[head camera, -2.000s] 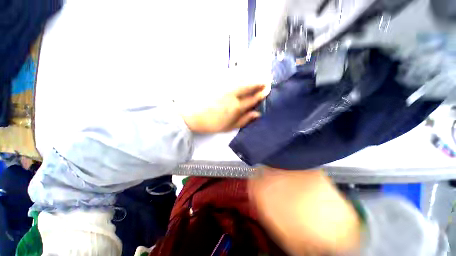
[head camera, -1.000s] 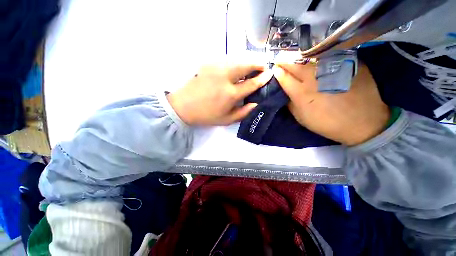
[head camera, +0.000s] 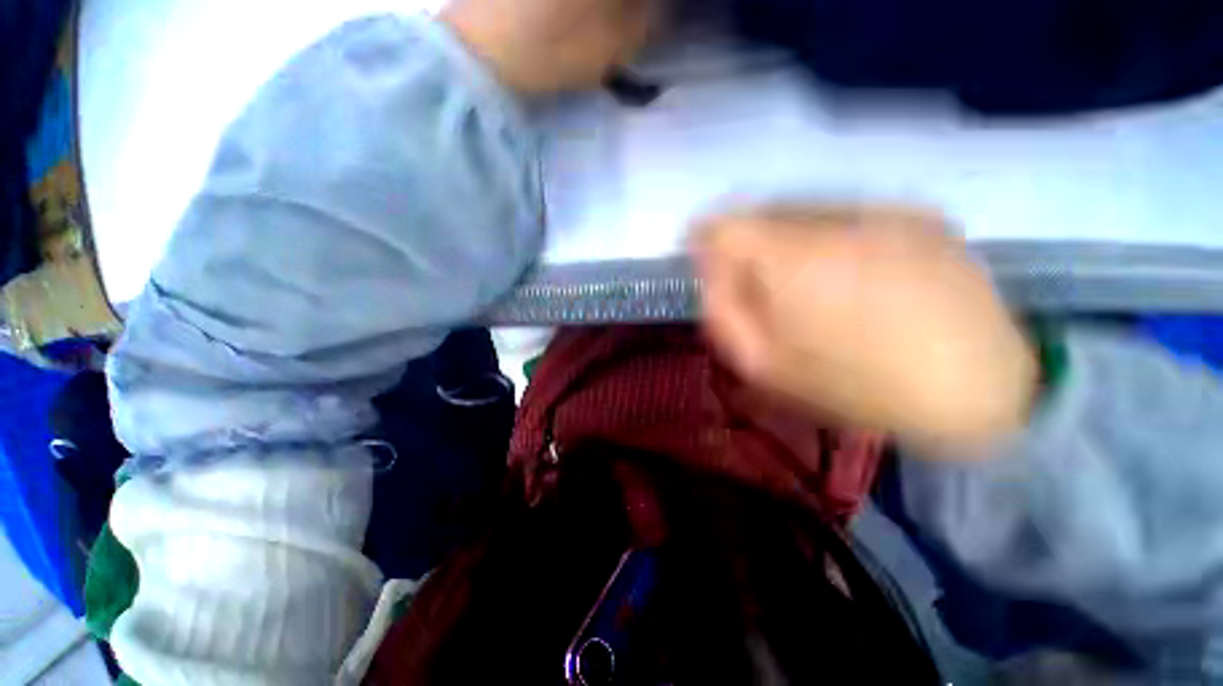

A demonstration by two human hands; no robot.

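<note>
Dark navy cloth (head camera: 993, 54) lies at the top right, blurred and cut off by the frame's top edge. My left hand (head camera: 557, 34) is at the top centre, partly cut off and blurred. A small dark piece shows just beside its fingers; I cannot tell if it is held. My right hand (head camera: 858, 315) is over the table's front edge, below the cloth and apart from it. It is strongly blurred with fingers curled in, and I cannot tell if it holds anything. The needle area is out of view.
A ruler strip (head camera: 610, 299) runs along the front edge of the white table (head camera: 175, 121). Red checked clothing (head camera: 624, 389) is below, with a dark blue oblong with a ring (head camera: 610, 616) in the lap. Navy pieces (head camera: 436, 496) hang at left, near a blue bin (head camera: 34, 469).
The view has tilted down, and the sewing machine is out of the picture. My right hand has left the cloth by the needle and come back to the table's front edge. The two hands are now apart.
</note>
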